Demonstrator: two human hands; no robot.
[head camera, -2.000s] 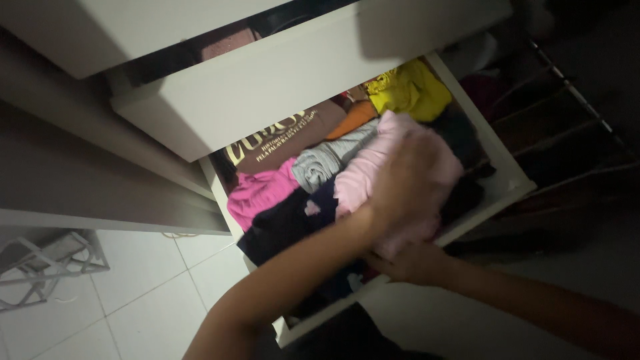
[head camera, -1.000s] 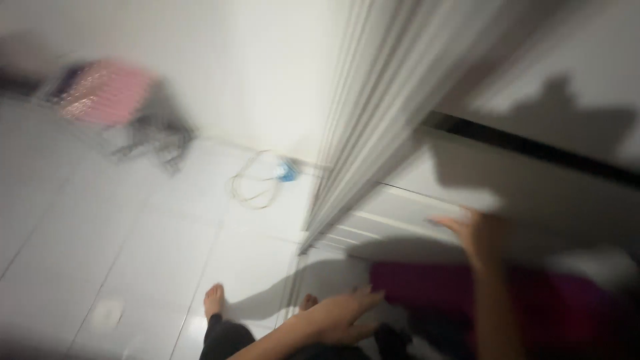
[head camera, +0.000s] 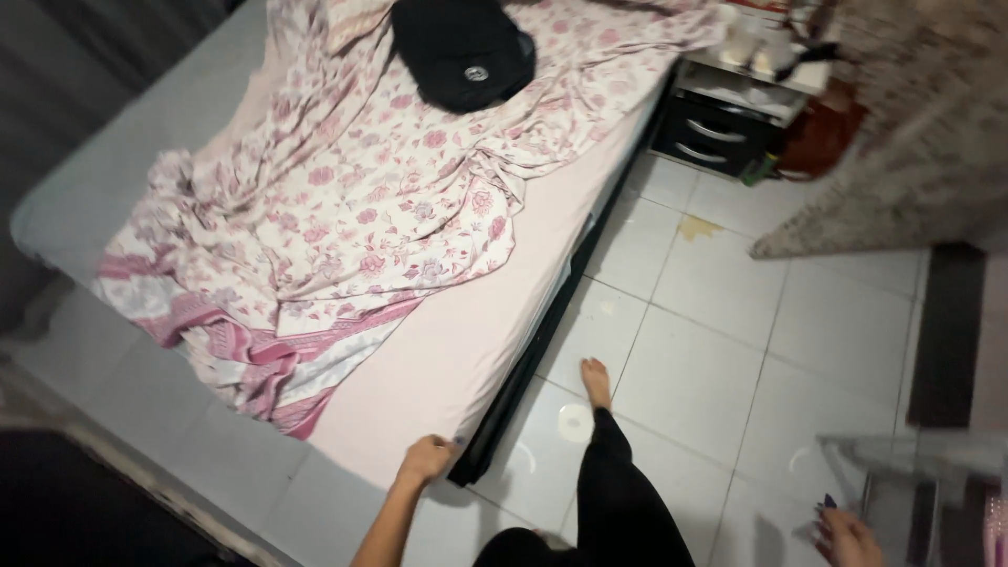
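Note:
My left hand (head camera: 429, 458) is at the near corner of the bed, over the edge of the pink fitted sheet (head camera: 441, 354); its fingers are curled, and whether they grip the cloth cannot be told. A floral sheet (head camera: 378, 205) with a pink border lies rumpled across the mattress, and a black backpack (head camera: 465, 55) rests on it. Low at the right edge of the view, my right hand (head camera: 846, 535) hangs over the floor beside a blurred grey frame (head camera: 906, 457), with its fingers apart and nothing seen in them.
A nightstand with black drawers (head camera: 701, 138) stands beyond the bed, with items on top. A patterned curtain or cloth (head camera: 921, 134) hangs at the right. My foot (head camera: 596, 380) is on the white tiled floor (head camera: 709, 339), which has a yellowish patch (head camera: 698, 228).
The view has swung from the open drawer of clothes to the bed. Both hands were on a pink garment two seconds ago; they are now apart, and that garment is out of view.

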